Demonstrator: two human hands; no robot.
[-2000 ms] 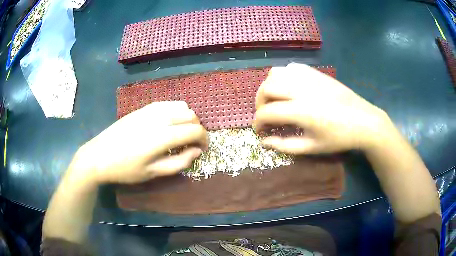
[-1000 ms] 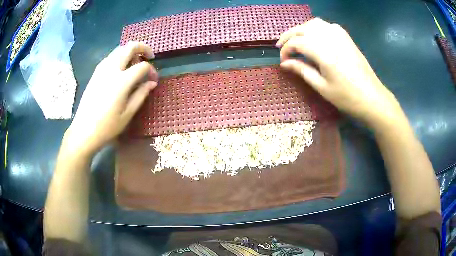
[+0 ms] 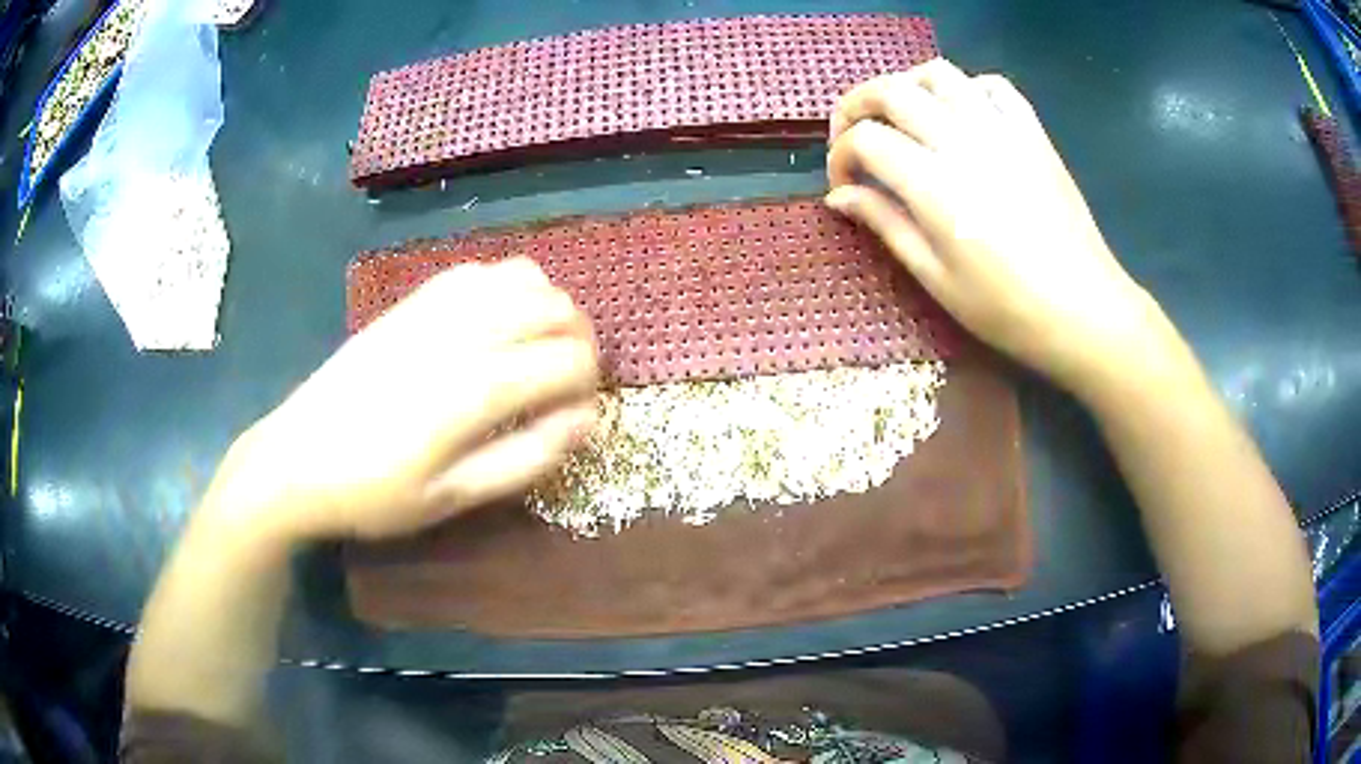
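A dark-red perforated plate [image 3: 717, 291] lies along the far part of the brown cloth [image 3: 776, 560]. A long heap of tiny whitish pins [image 3: 731, 440] touches its near edge. My left hand [image 3: 448, 396] is over the left end of the pins and plate, fingers curled; whether it holds a pin cannot be told. My right hand [image 3: 970, 209] is at the plate's far right corner, near the stacked plates, fingers bent with thumb below; its fingertips are blurred and any pin in them is too small to see.
Stacked red plates [image 3: 642, 97] lie beyond the cloth. A translucent bag of pins [image 3: 172, 254] and a blue-edged tray [image 3: 75, 97] are at the far left. Another red plate's end [image 3: 1333, 172] shows at the right edge. A few loose pins lie between the plates.
Since one second ago, my left hand has moved from the plate's far left corner down and right to the pins. My right hand has stayed near the far right corner.
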